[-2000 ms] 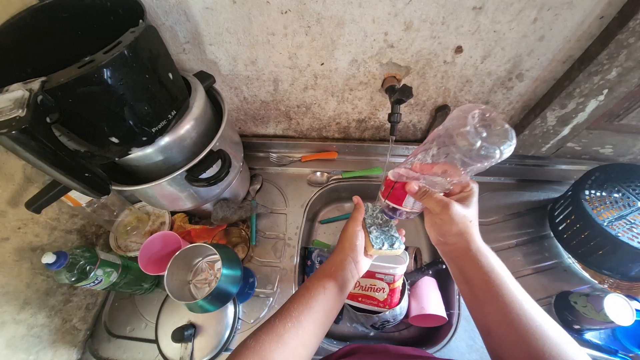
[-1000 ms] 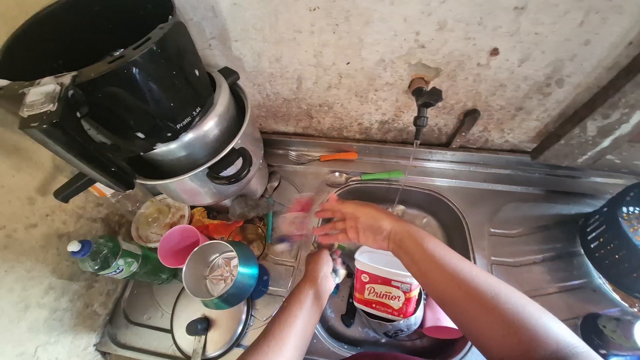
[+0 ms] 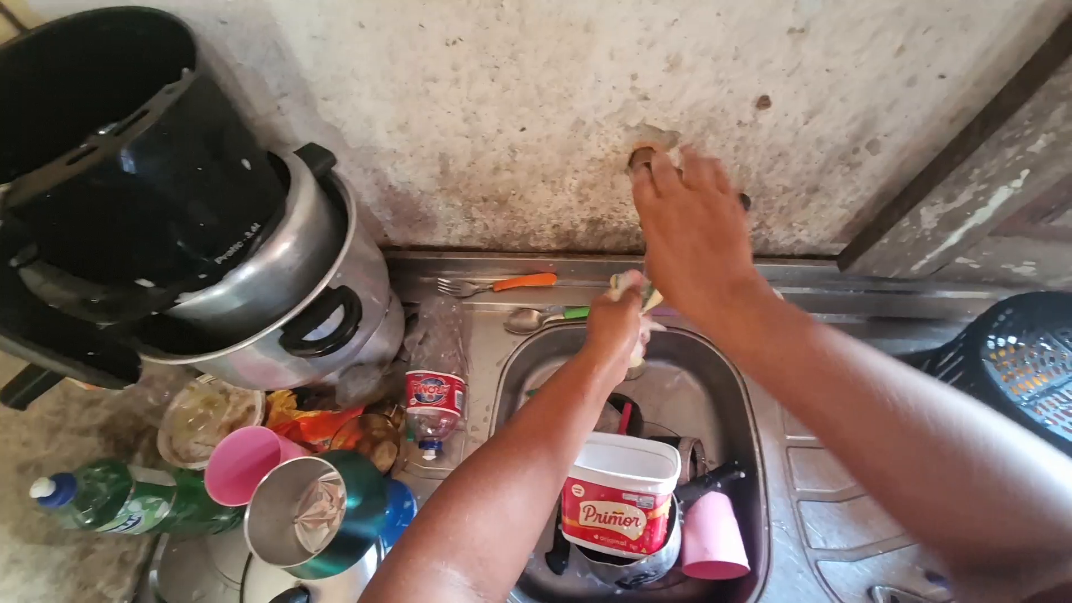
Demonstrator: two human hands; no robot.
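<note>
My left hand (image 3: 618, 322) is closed around a foamy sponge (image 3: 641, 335) above the back of the steel sink basin (image 3: 505, 377). My right hand (image 3: 693, 226) reaches up over the wall tap and hides most of it; its grip on the tap is not visible. A clear plastic bottle with a red label (image 3: 435, 389) lies on the drainboard left of the basin. In the basin, a red and white Primor margarine tub (image 3: 615, 519) sits in another container, beside a pink cup (image 3: 713, 536) and dark-handled items.
Stacked pots (image 3: 335, 293) and a black air fryer basket (image 3: 142, 176) stand at the left. Nearby are a green bottle (image 3: 151, 498), a pink cup (image 3: 247, 465) and a teal metal cup (image 3: 335, 511). An orange-handled fork (image 3: 502, 285) lies behind; a dark plastic basket (image 3: 1022, 360) is at right.
The clear bottle, in my right hand two seconds ago, now lies left of the basin, released. My right hand has moved up to the tap. My left hand still has the sponge.
</note>
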